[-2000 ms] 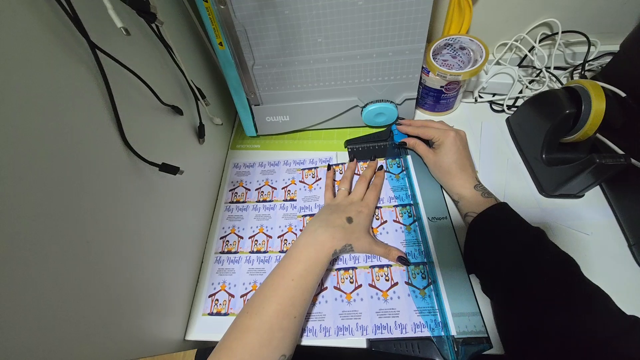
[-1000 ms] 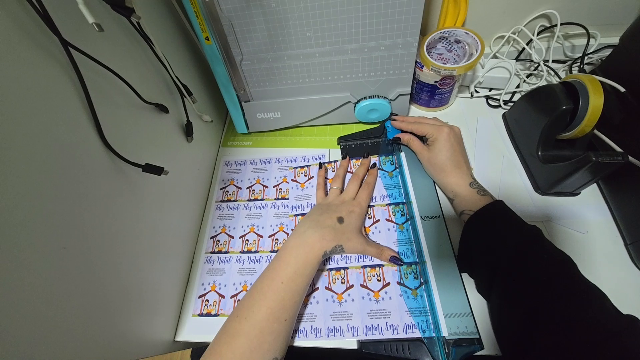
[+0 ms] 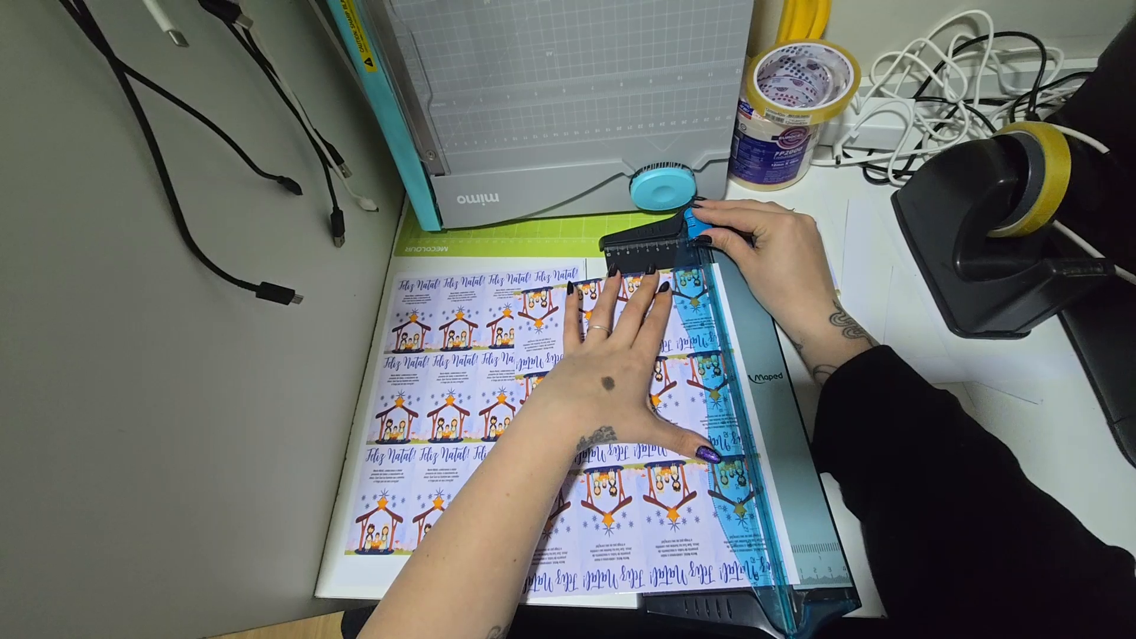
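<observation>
My left hand (image 3: 612, 377) lies flat with fingers spread on a printed paper sheet (image 3: 621, 524) showing nativity drawings. The sheet rests on a paper trimmer (image 3: 781, 426), its right part beneath the trimmer's clear blue guide strip (image 3: 741, 426). At the top end of the strip, my right hand (image 3: 768, 248) pinches the blue cutter slide (image 3: 695, 224) between thumb and fingers. More printed sheets (image 3: 413, 390) lie to the left, partly under the top sheet and my left forearm.
Behind stands a grey and teal cutter (image 3: 568, 115) over a green mat (image 3: 515, 238). Tape rolls (image 3: 785, 124), a black tape dispenser (image 3: 976, 248) and tangled white cables (image 3: 932, 89) are at the right. Black cables (image 3: 160, 160) lie over the grey surface at the left.
</observation>
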